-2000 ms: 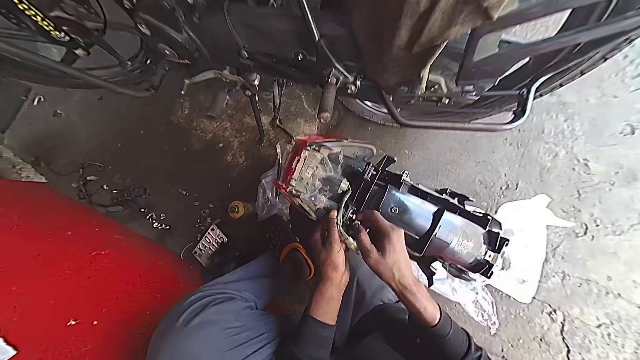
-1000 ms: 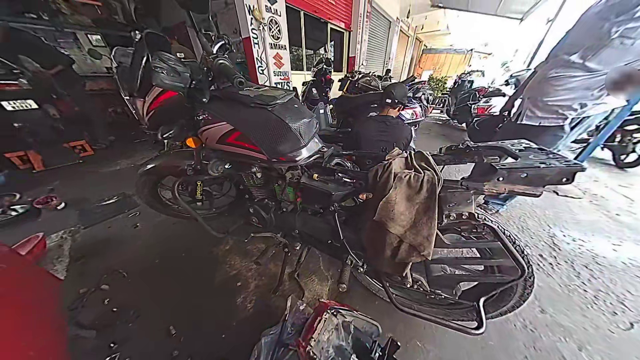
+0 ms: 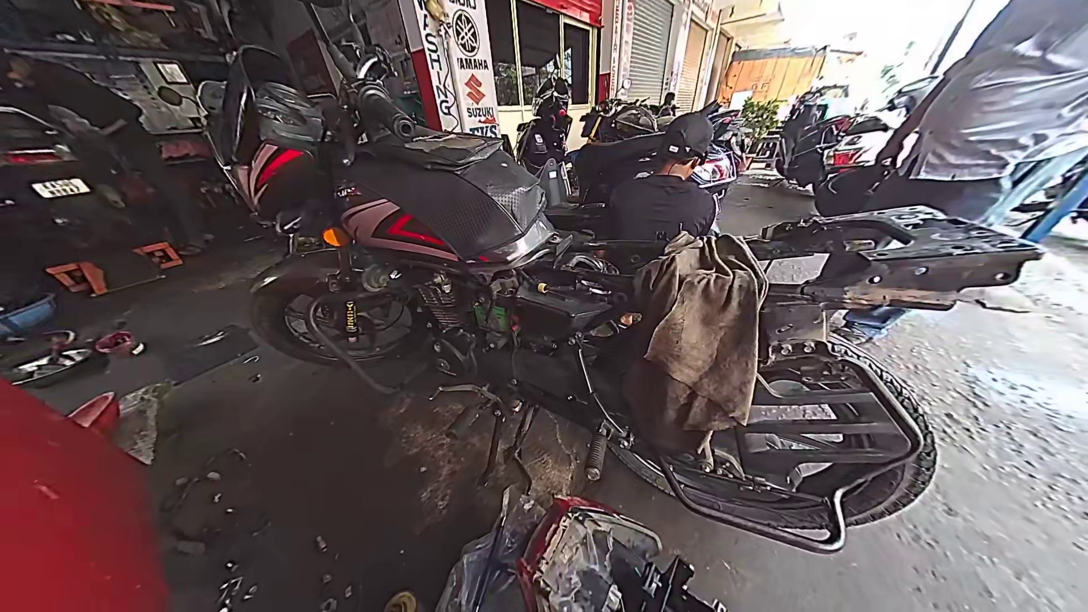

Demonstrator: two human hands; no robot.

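Neither my left hand nor my right hand shows in the head view. At the bottom edge lies a red motorcycle tail light assembly, cut off by the frame, with clear plastic film at its left and black plastic parts at its right. Beyond it stands a motorcycle without its seat; its black and red fuel tank has a textured cover. A brown cloth hangs over the bare rear frame, above the rear wheel and its tubular guard.
A red surface fills the lower left. Small loose parts and a red container are on the floor. A person in a black cap sits behind the motorcycle; another person in a grey shirt is at the right.
The view has swung up from the floor to the whole motorcycle. Both hands, seen at the tail light assembly two seconds ago, are out of the picture.
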